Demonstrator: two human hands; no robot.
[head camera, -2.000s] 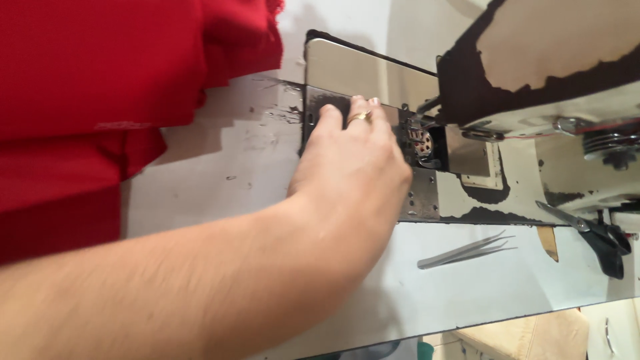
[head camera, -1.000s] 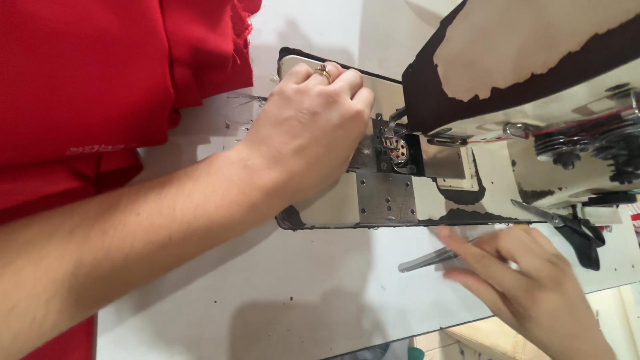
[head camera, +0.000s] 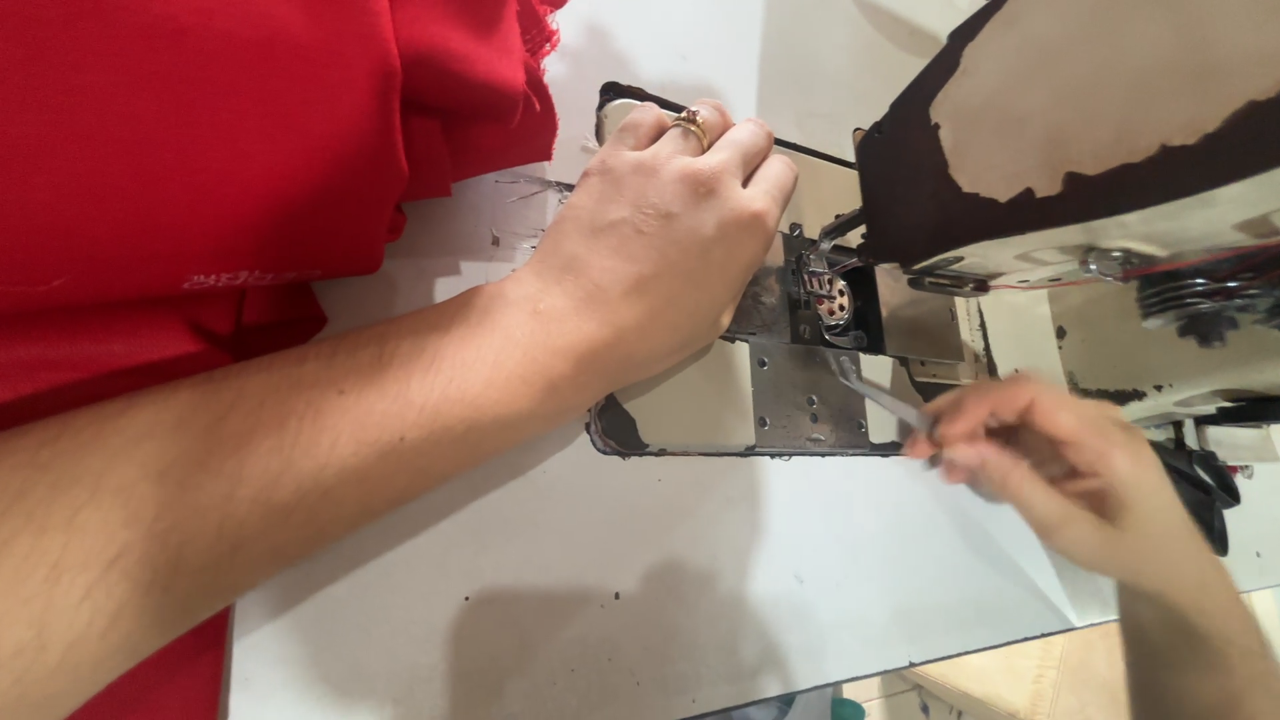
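My left hand (head camera: 670, 230), a ring on one finger, rests on the bed of an industrial sewing machine (head camera: 690, 410); its fingertips are hidden at the bed's far edge, and whether they grip anything cannot be told. Right of it, a bobbin (head camera: 832, 300) with holes shows in the opening beside the presser foot (head camera: 815, 275). My right hand (head camera: 1040, 460), blurred, pinches metal tweezers (head camera: 885, 400). Their tips lie over the metal plate (head camera: 810, 400), just below that opening.
Red fabric (head camera: 200, 130) with a frayed edge covers the left side. The machine's arm (head camera: 1090, 110), its paint chipped, overhangs at the upper right. Black-handled scissors (head camera: 1195, 490) lie partly behind my right hand. Loose threads (head camera: 535, 190) lie near the fabric, and the table edge (head camera: 900, 668) runs below.
My right hand has come into view and picked up the tweezers, which lay on the table before, and brought them to the plate. My left hand stays on the machine bed.
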